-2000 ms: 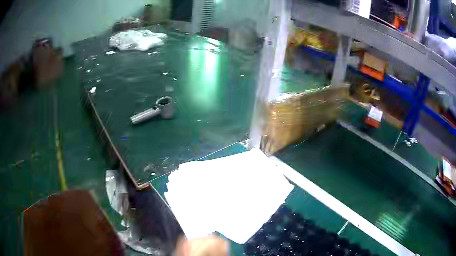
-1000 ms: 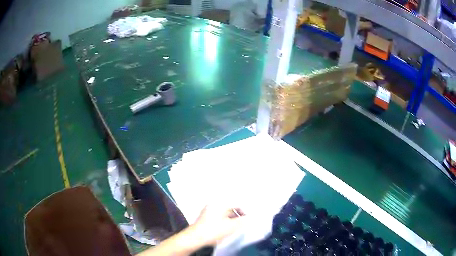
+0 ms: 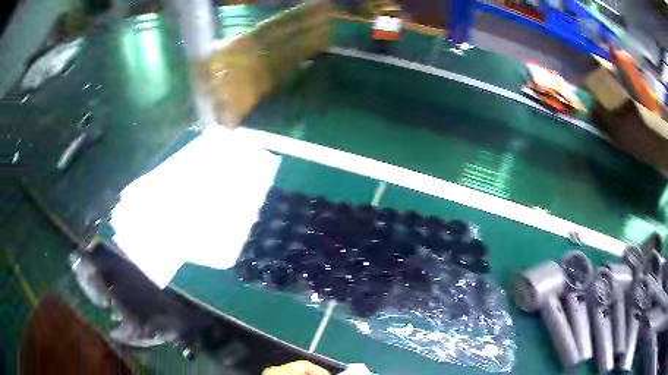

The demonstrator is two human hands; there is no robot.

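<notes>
A fanned stack of white sheets point(image 3: 198, 201) lies on the green bench, very bright. Right of it, small black round caps point(image 3: 351, 245) stand in tight rows, with clear crinkled plastic film point(image 3: 454, 333) along their near right side. Several grey blower bodies point(image 3: 564, 307) lie at the right edge, handles towards me. My left hand point(image 3: 297, 368) shows only as a blurred piece at the bottom edge, with a small white piece point(image 3: 357, 369) just right of it. Its fingers are cut off, so its hold cannot be told. My right hand is out of the picture.
A tape-wrapped cardboard panel point(image 3: 267, 62) stands by the grey metal post point(image 3: 199, 66) behind the sheets. A white edge strip point(image 3: 439, 192) runs behind the caps. A brown carton point(image 3: 55, 340) is at lower left. An open cardboard box point(image 3: 633, 117) is at far right.
The view has swung right, bringing the grey bodies and film into sight. My left hand, over the sheets with one sheet lifted a second ago, is now at the bottom edge, away from the stack.
</notes>
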